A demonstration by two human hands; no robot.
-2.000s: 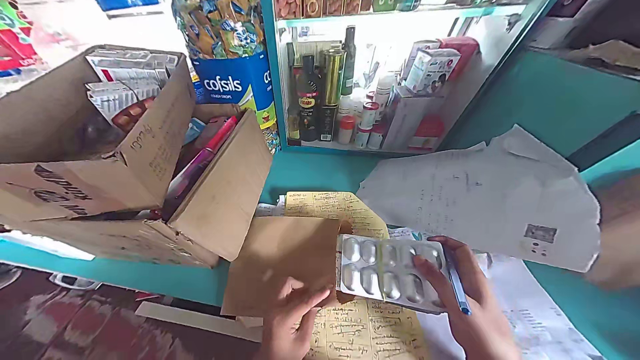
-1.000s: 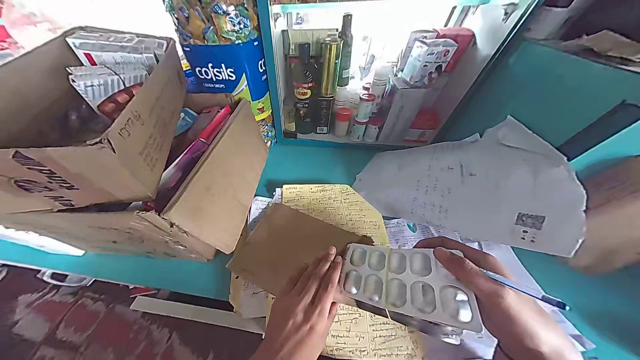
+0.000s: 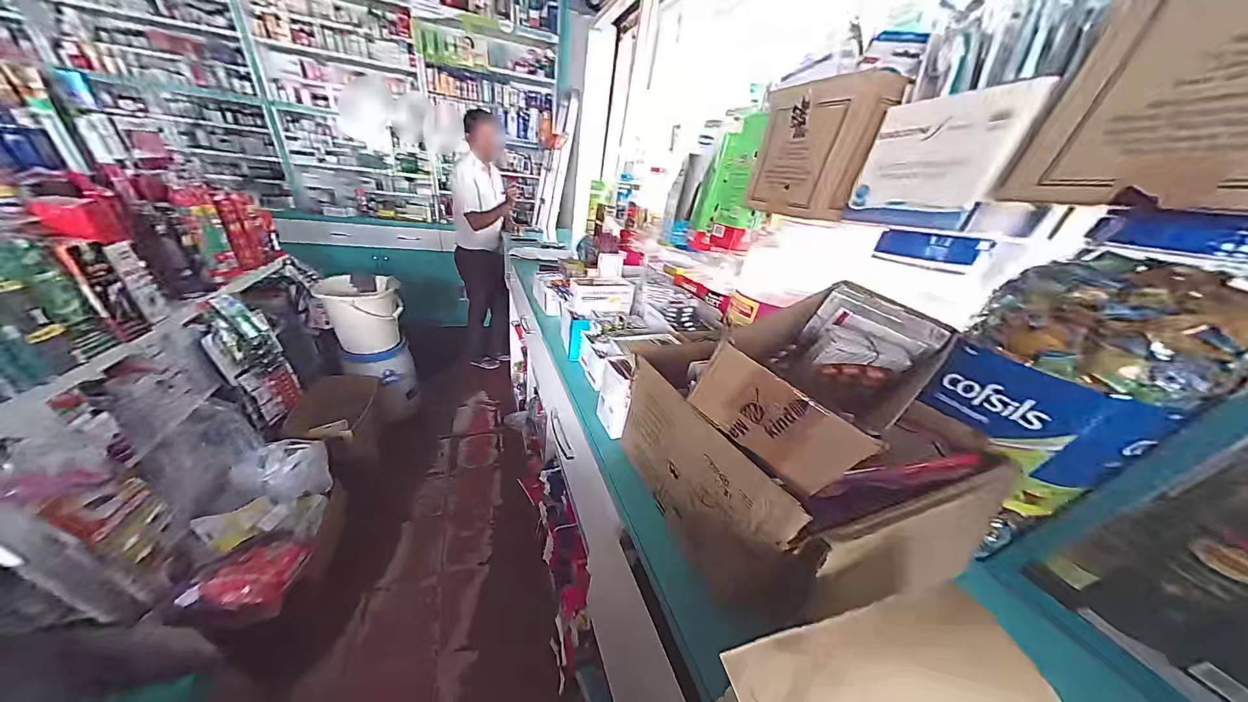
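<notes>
Neither of my hands shows in the head view now, so what they hold is hidden. A brown paper envelope or sheet [image 3: 887, 653] shows at the bottom edge, over the teal counter. Behind it stands an open cardboard box [image 3: 721, 487] with torn flaps, a red and purple item [image 3: 907, 473] and packets in clear plastic [image 3: 868, 331] inside. To its right is a Cofsils container [image 3: 1033, 409] full of wrapped lozenges. The blister pack of tablets is out of view.
A person [image 3: 481, 224] in a white shirt stands at the far end of the teal counter [image 3: 575, 419]. Small medicine boxes [image 3: 604, 292] line it. On the left are a white bucket [image 3: 361, 317], a cardboard carton [image 3: 336, 414], plastic-bagged goods [image 3: 263, 546] and packed shelves.
The view has swung far to the left. My hands, the blister pack, the pen and the written papers, visible in the earlier frames, are out of view.
</notes>
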